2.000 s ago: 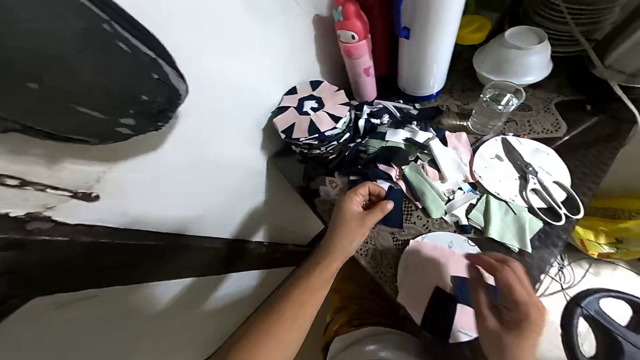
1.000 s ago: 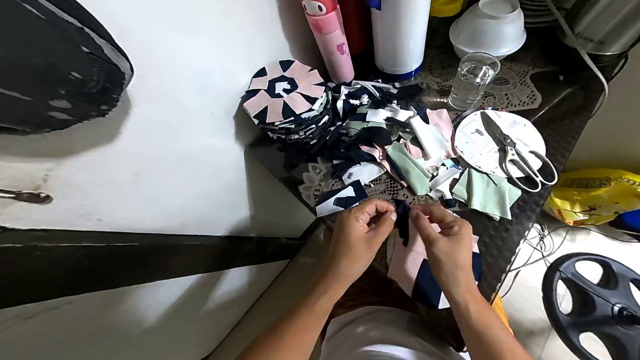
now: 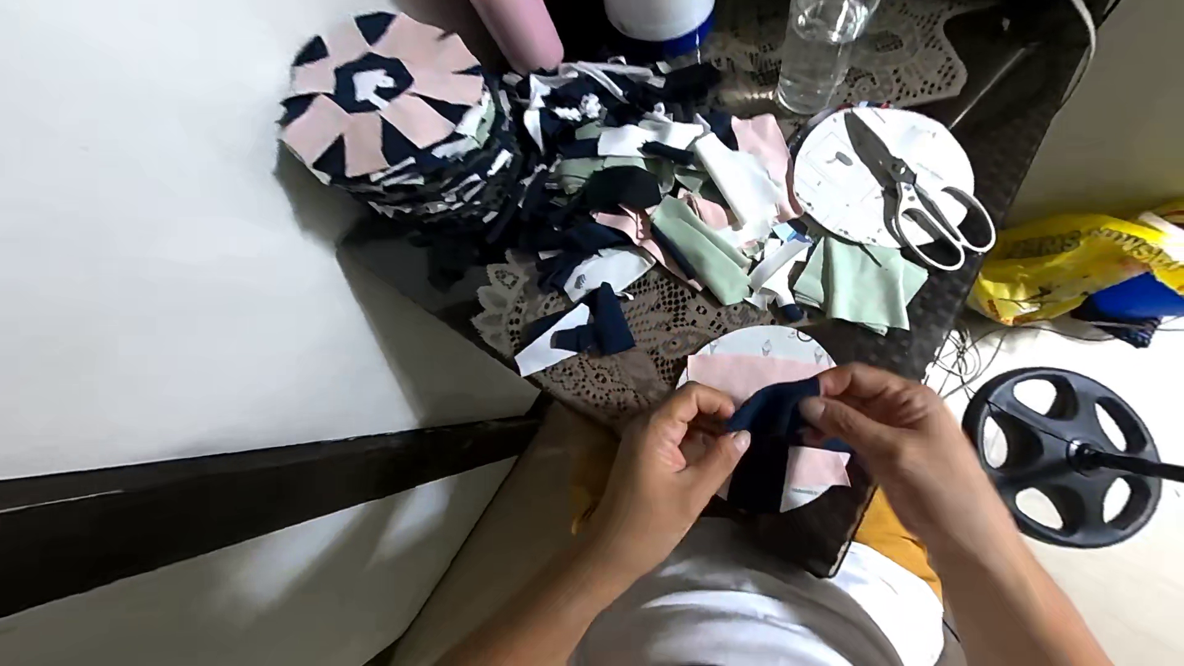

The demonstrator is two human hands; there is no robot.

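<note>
Between them, my left hand (image 3: 680,453) and my right hand (image 3: 888,421) hold a navy fabric piece (image 3: 775,407) by its two ends. Right beneath it is a round white printed disc (image 3: 768,342) carrying pink fabric (image 3: 726,372) and navy fabric. Farther up the table lies a heap of navy, white, green and pink fabric scraps (image 3: 703,250). Scissors (image 3: 902,180) rest on another round white disc (image 3: 832,208) to the right, beside folded green fabric (image 3: 860,282). At the upper left stands a stack of round patchwork fabric pieces (image 3: 388,111).
A clear glass (image 3: 819,55), a pink bottle (image 3: 523,32) and a white container with a blue base (image 3: 661,18) stand at the back on a lace cloth (image 3: 647,342). Off the right edge are a yellow plastic bag (image 3: 1054,259) and a black wheel-like base (image 3: 1064,458) on the floor.
Both hands have moved from in front of the lace cloth's edge to over the near disc, with navy fabric between them. The view has moved closer to the table.
</note>
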